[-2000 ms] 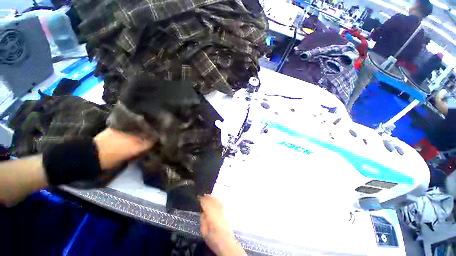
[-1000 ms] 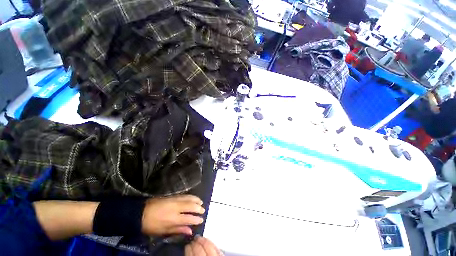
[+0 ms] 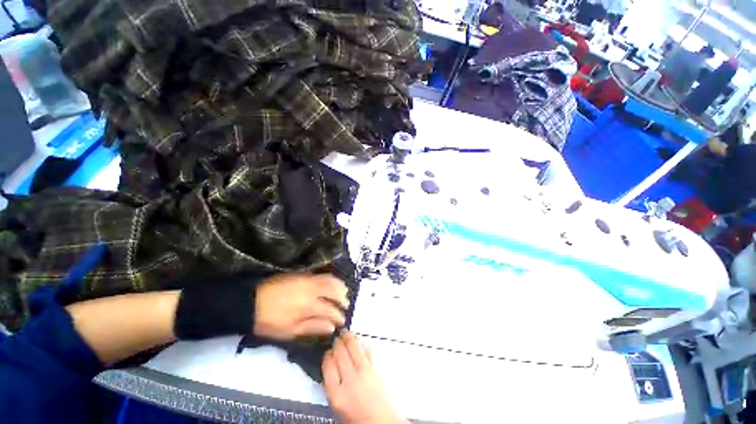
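Observation:
A brown plaid garment [image 3: 166, 232] lies on the white table left of the sewing machine [image 3: 497, 273]. Its dark plain part [image 3: 311, 358] runs along the right edge, under my hands and up to the needle and presser foot [image 3: 369, 263]. My left hand [image 3: 300, 306], with a black wristband, lies on the dark edge with its fingers bent, just in front of the presser foot. My right hand [image 3: 352, 374] pinches the dark edge close to my left fingertips. The fingertips of both hands nearly touch. The fabric under the fingers is partly hidden.
A large heap of plaid garments [image 3: 249, 74] stands behind the workpiece. A ruler scale [image 3: 207, 406] runs along the table's front edge. A control panel [image 3: 649, 377] is at the machine's right end. Blue crates [image 3: 609, 153] and a checked garment [image 3: 543, 95] are beyond the machine.
Since one second ago, my left hand has moved up toward the presser foot, and my right hand has moved up beside it. The dark edge's lower end has shifted up, showing more table.

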